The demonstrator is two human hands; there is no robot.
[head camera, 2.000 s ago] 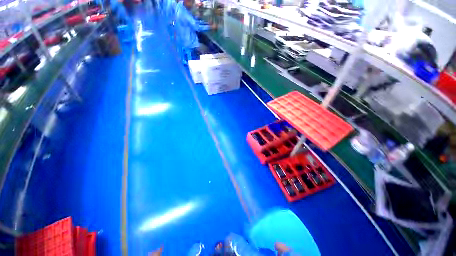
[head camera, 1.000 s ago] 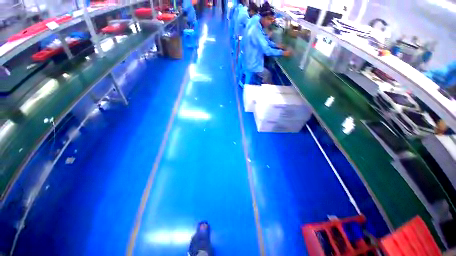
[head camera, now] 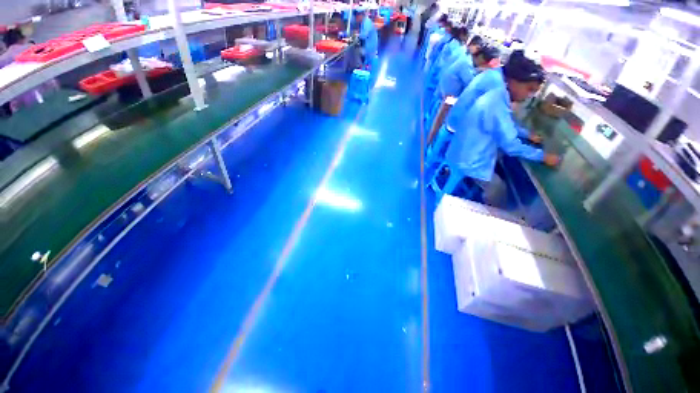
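Neither of my hands is in view. Nearest in front of me is the shiny blue floor (head camera: 345, 307) of an aisle with yellowish lines. White cartons (head camera: 522, 276) stand on the floor at the right, against the green bench (head camera: 614, 253). A small white piece (head camera: 655, 344) lies on that bench at the lower right.
Several people in blue smocks (head camera: 480, 138) are along the right bench. A long green bench (head camera: 115, 161) runs on the left, with red trays (head camera: 77, 42) on the shelf above. A brown box (head camera: 331, 97) and a blue stool (head camera: 359, 86) stand further ahead at the left.
The white cartons and the people at the right bench appear nearer and larger. The red trays at the lower right have left the picture. The light blue shape at the bottom two seconds ago is gone.
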